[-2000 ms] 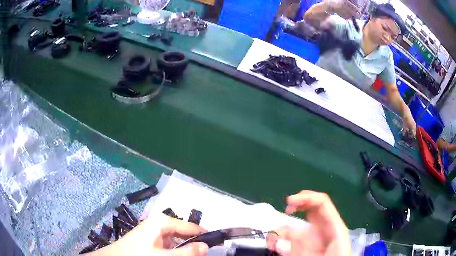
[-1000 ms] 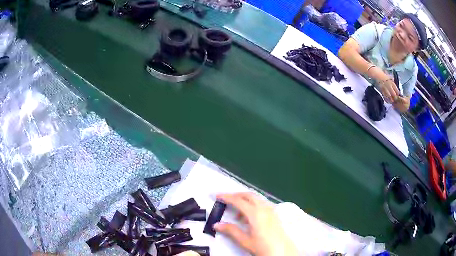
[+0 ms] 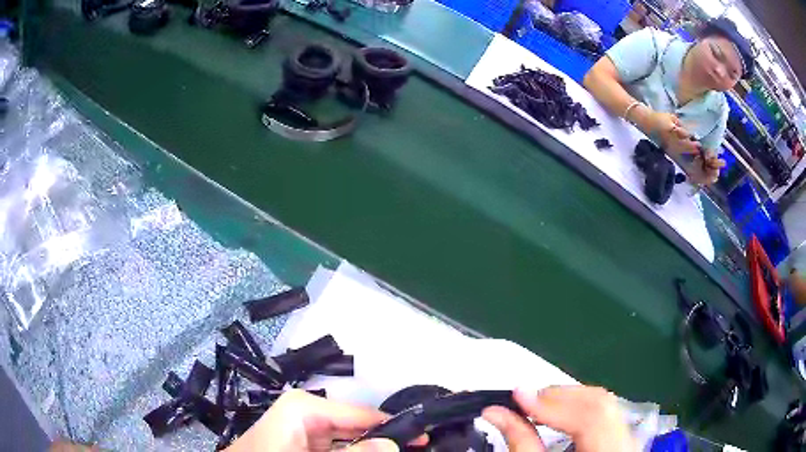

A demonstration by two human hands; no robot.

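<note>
My left hand [image 3: 305,425] and my right hand [image 3: 566,418] are at the bottom edge, partly cut off. Between them they hold a black headband [image 3: 460,408] over the white work sheet [image 3: 398,331]. My left fingers pinch its left part, where a thin shiny metal edge shows. My right thumb and fingers grip its right end. A round black ear cup [image 3: 415,395] shows behind and below the band, partly hidden. Loose short black glossy covers [image 3: 256,362] lie in a pile left of my left hand.
Bubble wrap [image 3: 159,309] and clear plastic bags [image 3: 53,229] lie at left. Headphone assemblies [image 3: 309,132] lie on the green belt [image 3: 353,203], with another at right [image 3: 725,344]. A person [image 3: 663,97] works opposite beside a black parts pile [image 3: 541,97]. A blue cap [image 3: 669,441] is at lower right.
A second ago my right hand held a short black cover over the sheet, apart from my left. Now both hands are together on the headband, with an ear cup in view.
</note>
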